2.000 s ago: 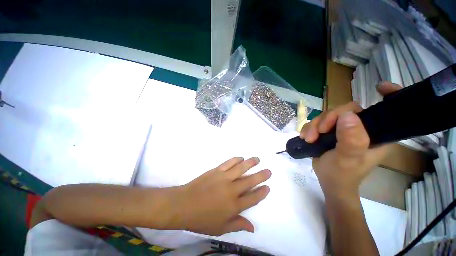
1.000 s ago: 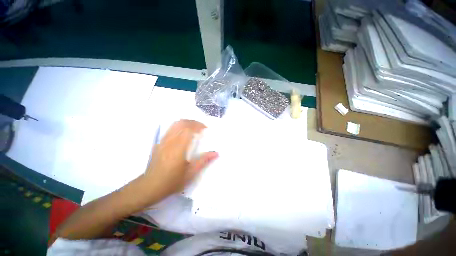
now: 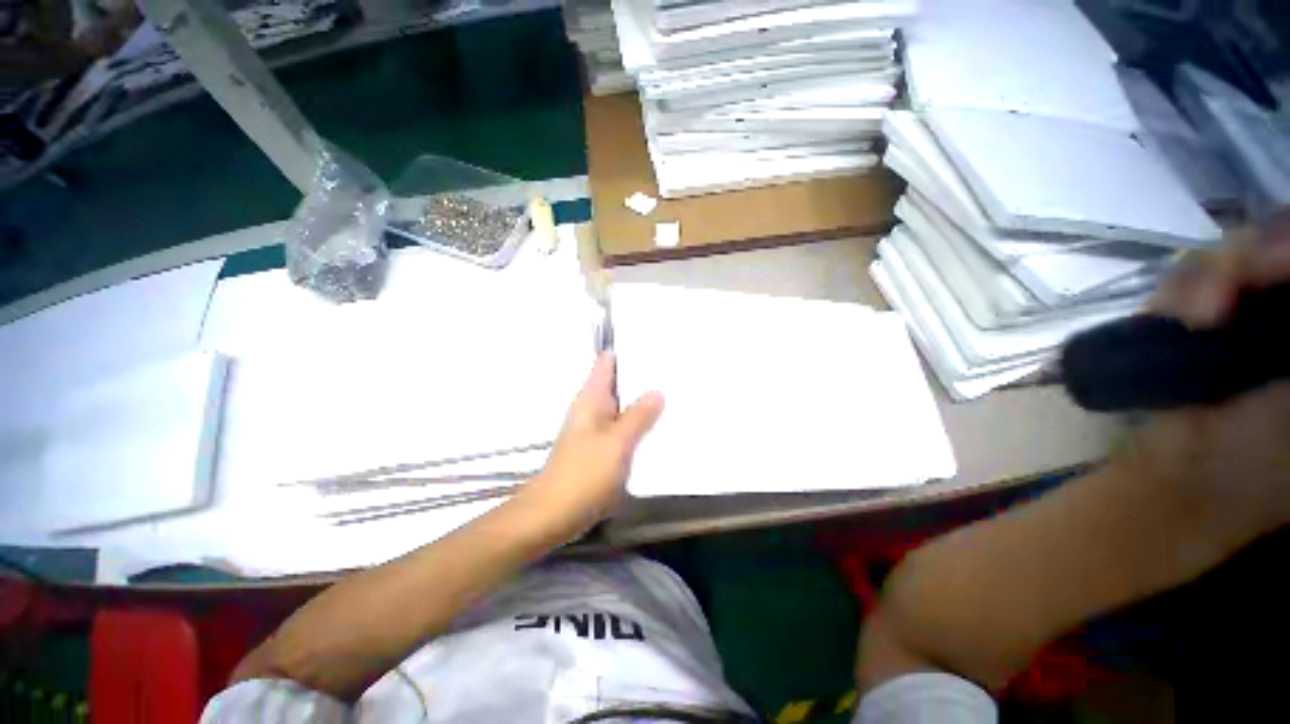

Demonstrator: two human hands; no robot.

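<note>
A flat white panel [image 3: 785,389] with rounded corners lies at the centre right. My left hand [image 3: 594,446] holds its left edge, the thumb over the top and the other fingers mostly hidden along the edge. My right hand [image 3: 1217,318] is blurred at the right edge of the picture. It grips the black electric screwdriver [image 3: 1146,365], whose tip points left near the right-hand stack. Several white panels [image 3: 425,410] lie left of my left hand, their near edges showing as thin lines.
An open clear tray of screws [image 3: 467,224], a crumpled screw bag [image 3: 340,248] and a cream stub [image 3: 542,226] are at the back left. Housings are stacked on brown cardboard [image 3: 750,219] and at the right [image 3: 976,297]. Another white housing [image 3: 142,439] lies far left. A red stool-like object [image 3: 146,665] is below.
The view has swung right. My left hand has moved from the middle of the white work area to the right-hand panel's left edge. The screwdriver stays in my right hand.
</note>
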